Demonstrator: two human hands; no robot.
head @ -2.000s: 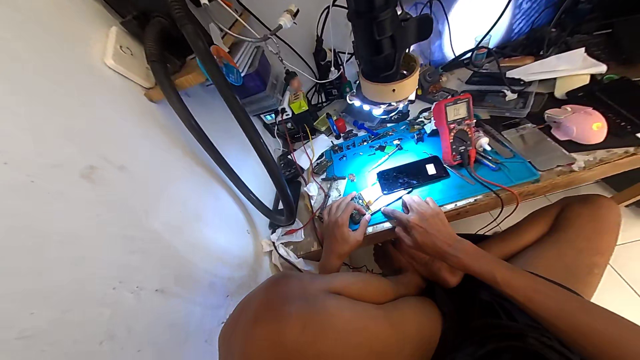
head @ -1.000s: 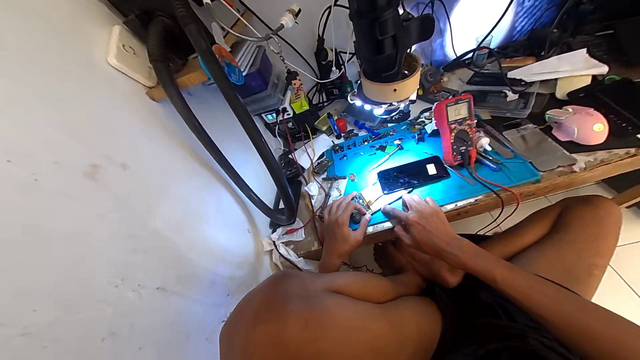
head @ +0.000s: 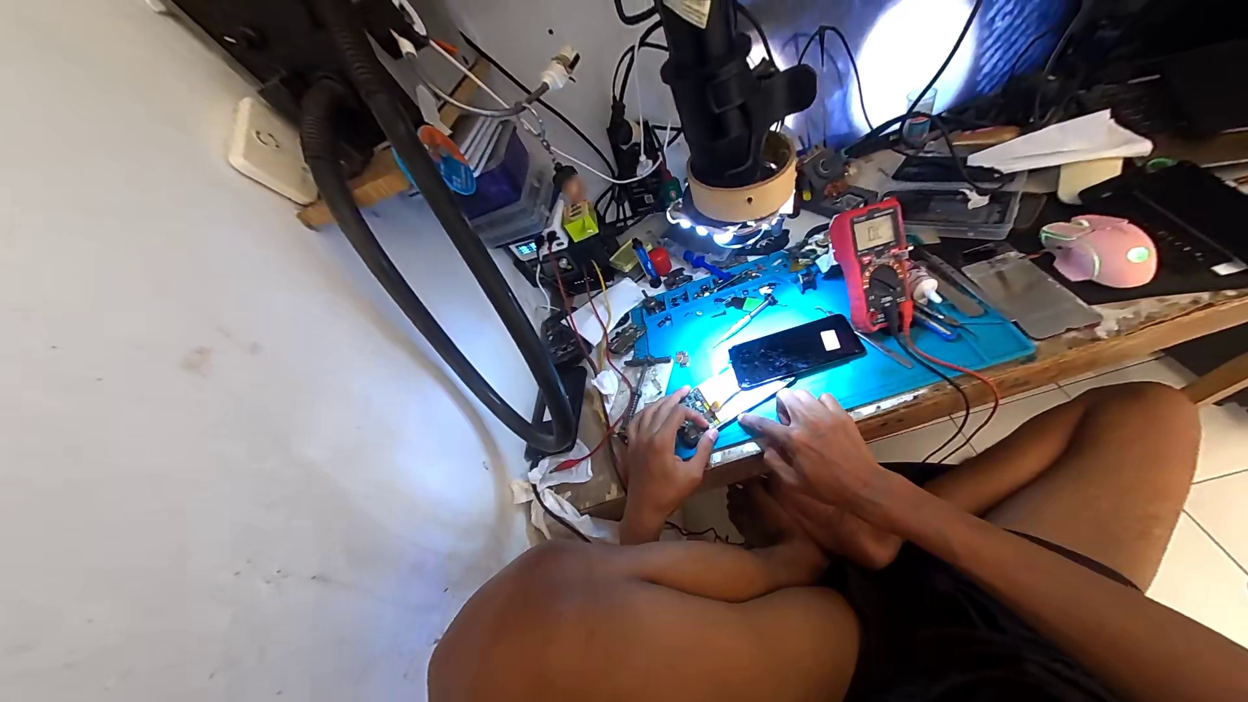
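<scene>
My left hand [head: 665, 453] grips a small circuit board [head: 696, 409] by its edges at the front of the blue work mat [head: 916, 380]. Just right of it, my right hand [head: 811, 437] holds a thin dark tool, perhaps tweezers [head: 756, 403], its tip near the board. A black smartphone [head: 795, 351] lies beyond my hands, with a small white patch on its face. Above the mat hangs a microscope head with a lit ring light [head: 726, 229]. The red digital multimeter [head: 871, 263] stands right of the phone, its leads running over the table edge.
Small parts and a blue-handled screwdriver [head: 746, 320] lie on the mat's far side. A pink mouse [head: 1099, 251] sits at the right. Black hoses [head: 429, 292] loop down at the left by the wall. Cables and tissue [head: 575, 466] lie at the table's left corner.
</scene>
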